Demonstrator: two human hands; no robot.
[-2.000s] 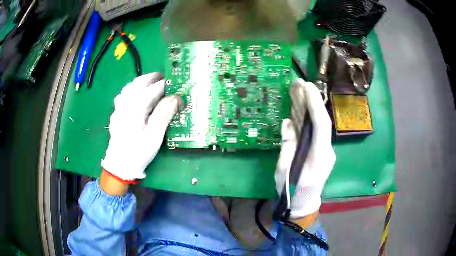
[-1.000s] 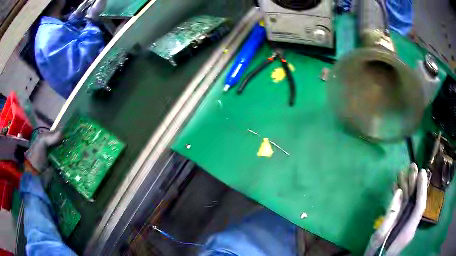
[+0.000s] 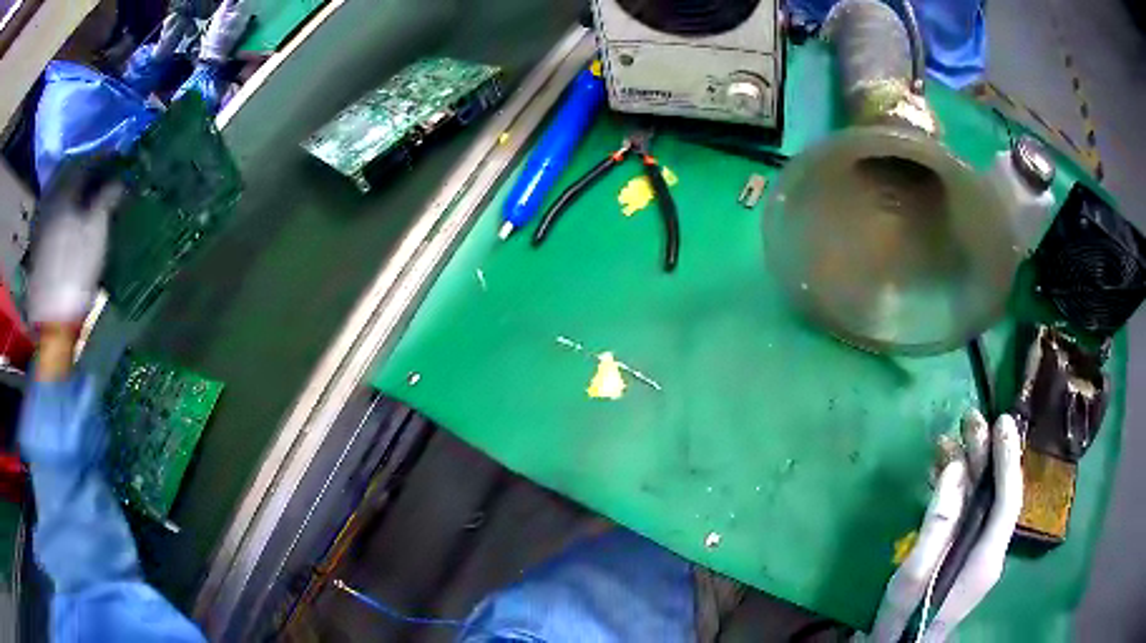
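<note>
My left hand (image 3: 69, 258), in a white glove and blurred, is stretched out over the conveyor at the far left. It grips the left edge of a tilted dark green circuit board (image 3: 182, 195); the fingertips are unclear. My right hand (image 3: 961, 502), also gloved, is at the mat's lower right. It holds the soldering iron (image 3: 965, 534), whose dark handle lies between the fingers with a pale cable below. Another green board (image 3: 163, 433) lies on the belt below my left hand. A third board (image 3: 402, 113) lies farther up the belt.
The green mat (image 3: 503, 339) bears pliers (image 3: 670, 226), a blue tube tool (image 3: 553, 151) and yellow scraps (image 3: 607, 377). A fume hood (image 3: 880, 239), iron stand (image 3: 1066, 383), yellow sponge (image 3: 1047, 496) and fan (image 3: 1093, 258) are at right. A grey-white box (image 3: 691, 69) is behind. Another person's gloved hands (image 3: 226, 28) show top left.
The view has swung left from the mat. My left hand left the mat with the board, reached the belt, then moved up it to the tilted board. My right hand still holds the iron.
</note>
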